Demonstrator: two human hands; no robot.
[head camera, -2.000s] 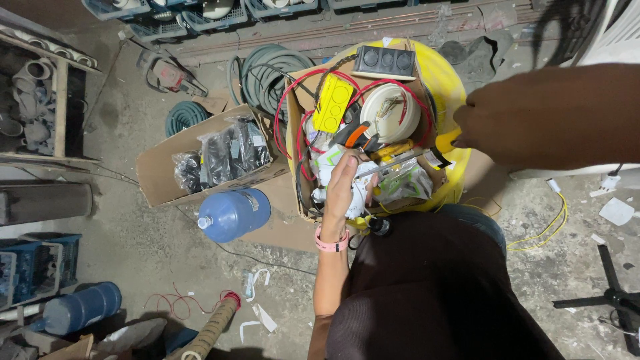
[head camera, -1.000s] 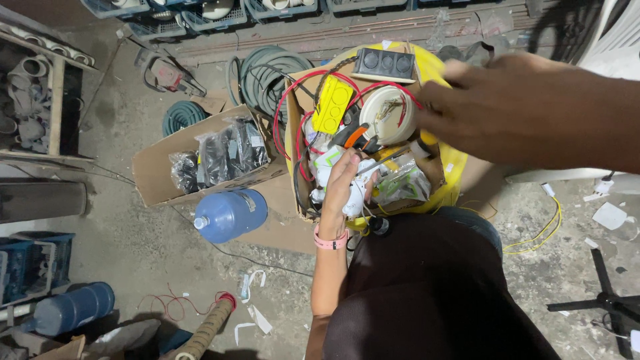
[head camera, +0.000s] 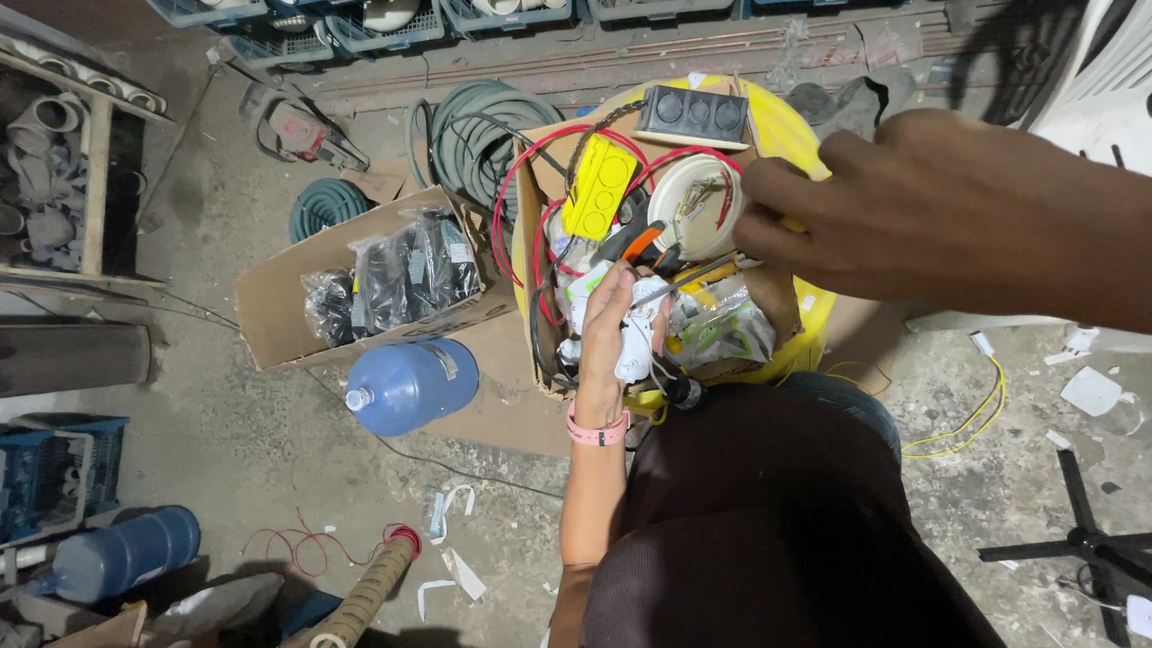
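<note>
My left hand (head camera: 614, 328) holds a white plastic electrical fitting (head camera: 636, 346) over an open cardboard box (head camera: 533, 337). A thin metal shaft (head camera: 688, 281) crosses the fitting and slants up toward my right hand. My right hand (head camera: 837, 211) hangs above the box's right side with its fingers curled; whether they hold anything is hidden. Beside its fingertips is a round white container (head camera: 696, 207) with screws and a red wire. A yellow socket block (head camera: 598, 186), a grey socket block (head camera: 693, 115), orange-and-black handled pliers (head camera: 641, 245) and bagged parts (head camera: 727, 324) lie in or on the box.
To the left stand a box of black bagged parts (head camera: 414, 274) and a blue water jug (head camera: 414, 385). Coiled grey hose (head camera: 486, 135) lies behind. Yellow cable (head camera: 976, 418) and a black stand base (head camera: 1084, 542) are at right, a cardboard tube (head camera: 364, 594) at lower left.
My right hand, up and right of the container two seconds ago, has come down and left to its edge. My left hand still holds the white fitting in about the same place.
</note>
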